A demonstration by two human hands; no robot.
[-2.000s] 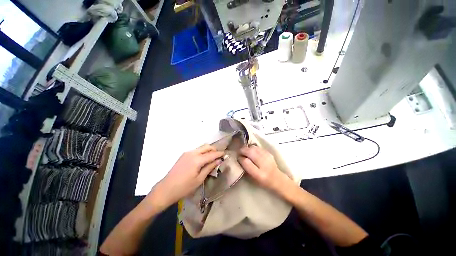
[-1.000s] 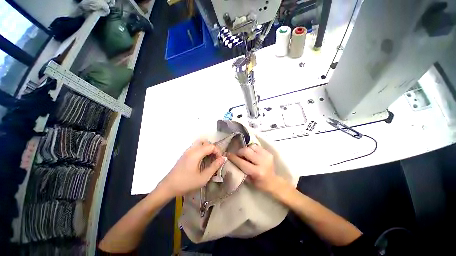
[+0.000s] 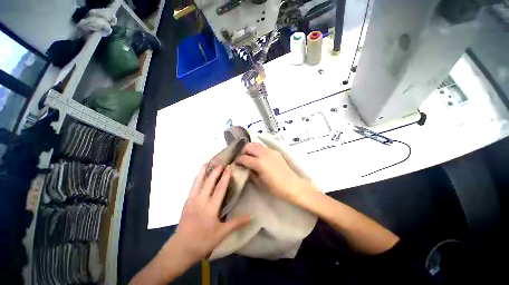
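A beige tote bag body (image 3: pixel 262 222) lies over the front edge of the white machine table, its opening gathered between my hands. The darker lining (image 3: pixel 239 181) shows inside the opening, and a curled grey-beige piece stands at its far end. My left hand (image 3: pixel 207 209) holds the left side of the opening, fingers on the rim and thumb spread over the shell. My right hand (image 3: pixel 270 167) grips the rim on the right near the far end. No white label shows now. The metal post (image 3: pixel 262 106) stands just beyond the bag.
The white table (image 3: pixel 184 133) holds the machine arm (image 3: pixel 390 61), two thread cones (image 3: pixel 306 49) and thread snips (image 3: pixel 373 135) with a dark cord. The machine head (image 3: pixel 240 19) is above the post. A blue bin (image 3: pixel 196 55) stands behind. Shelves at left hold striped stacks (image 3: pixel 75 181) and green bundles (image 3: pixel 118 103).
My left hand has moved from the small white piece inside the opening to the left rim, with its thumb spread. The opening is drawn narrower. The view has shifted slightly.
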